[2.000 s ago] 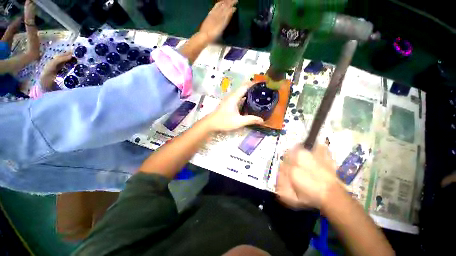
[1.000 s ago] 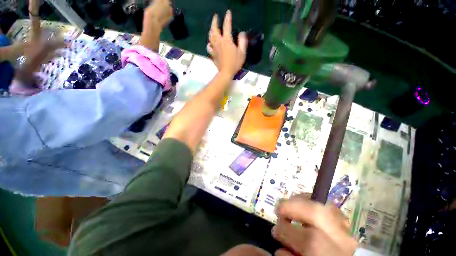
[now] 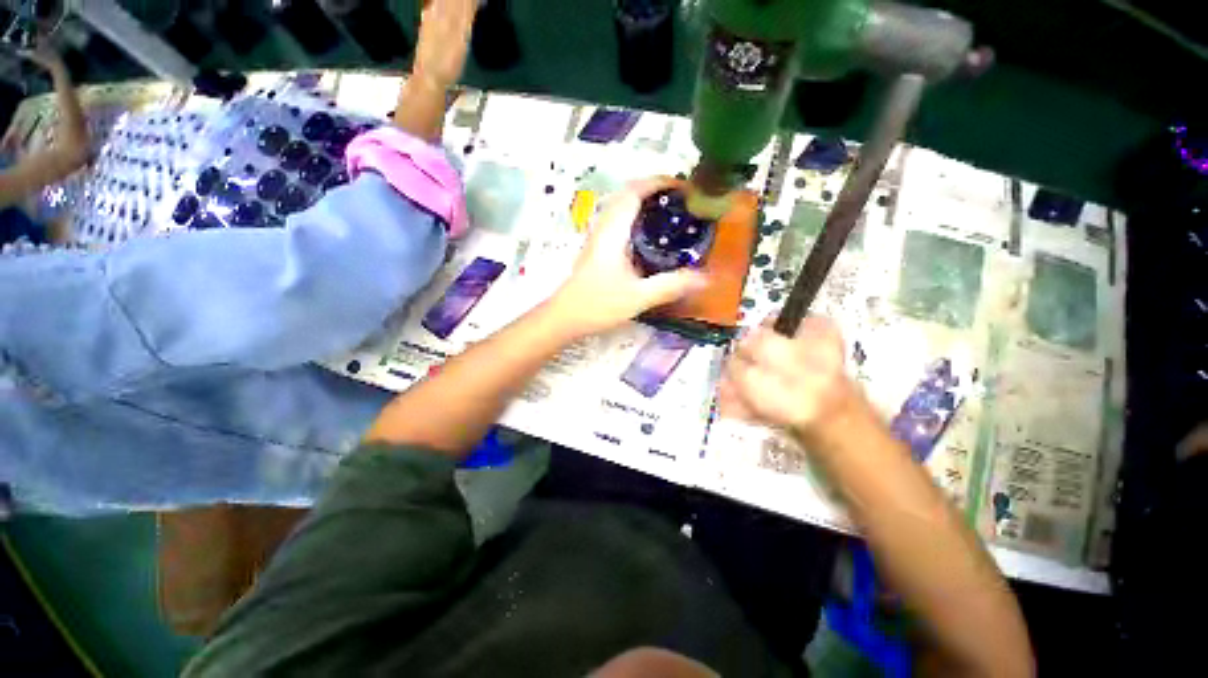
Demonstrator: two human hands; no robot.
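Observation:
My left hand (image 3: 612, 272) is around a glossy black round housing (image 3: 670, 236) on the left part of the orange press pad (image 3: 731, 272). The housing's top faces up, next to the pale ram tip (image 3: 711, 195) of the green hand press (image 3: 745, 93); whether they touch I cannot tell. My right hand (image 3: 792, 375) is closed around the lower end of the dark press lever (image 3: 852, 212), which slants down from the press. Small dark caps (image 3: 768, 272) lie scattered right of the pad.
A co-worker's denim sleeve (image 3: 252, 285) with a pink cuff crosses the left side. Beyond it is a tray of round black parts (image 3: 272, 172). The green conveyor belt (image 3: 570, 66) carries black units (image 3: 644, 40). A yellow patch (image 3: 583, 208) lies on the printed paper (image 3: 556, 384).
My left hand has come back from beyond the bench to the pad, now with a black housing. My right hand and the lever's lower end appear higher in view. The co-worker's hand has moved up.

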